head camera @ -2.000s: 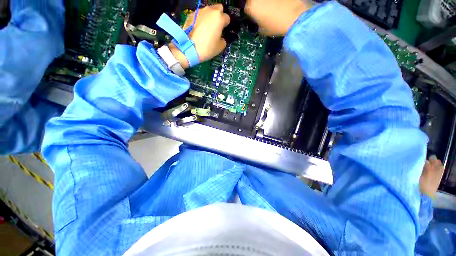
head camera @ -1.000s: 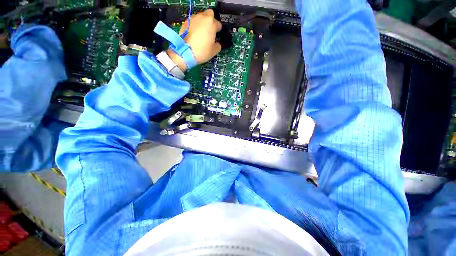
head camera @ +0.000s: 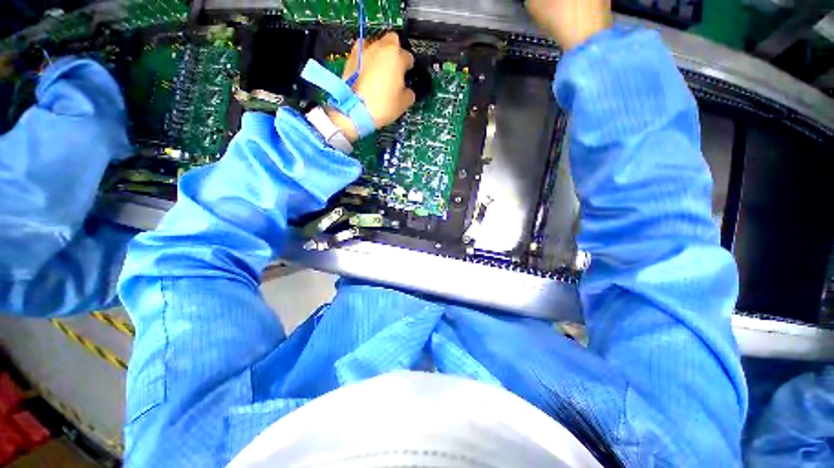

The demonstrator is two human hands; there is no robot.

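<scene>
A green circuit board (head camera: 430, 151) lies in a black carrier (head camera: 471, 183) on the line in front of me. Small white and silver parts cover it. My left hand (head camera: 382, 80), with a light blue wrist strap (head camera: 347, 99), is over the board's far left part. Its fingertips have black coverings or black parts at them; I cannot tell which, nor whether it holds anything. My right hand (head camera: 574, 16) is beyond the line's far rail, cut off by the top edge, with its fingers out of view. Pale green and metallic latches (head camera: 366, 220) lie along the carrier's near edge.
A second green board (head camera: 203, 96) lies to the left, beside another person's blue sleeve (head camera: 69, 146). A silver rail with toothed chain (head camera: 439, 279) runs along the near side. A green board strip (head camera: 343, 9) is at the far edge. Dark conveyor sections lie right.
My right hand was by the board's far edge, then out of view, and now shows farther right beyond the rail. My left hand stays over the board.
</scene>
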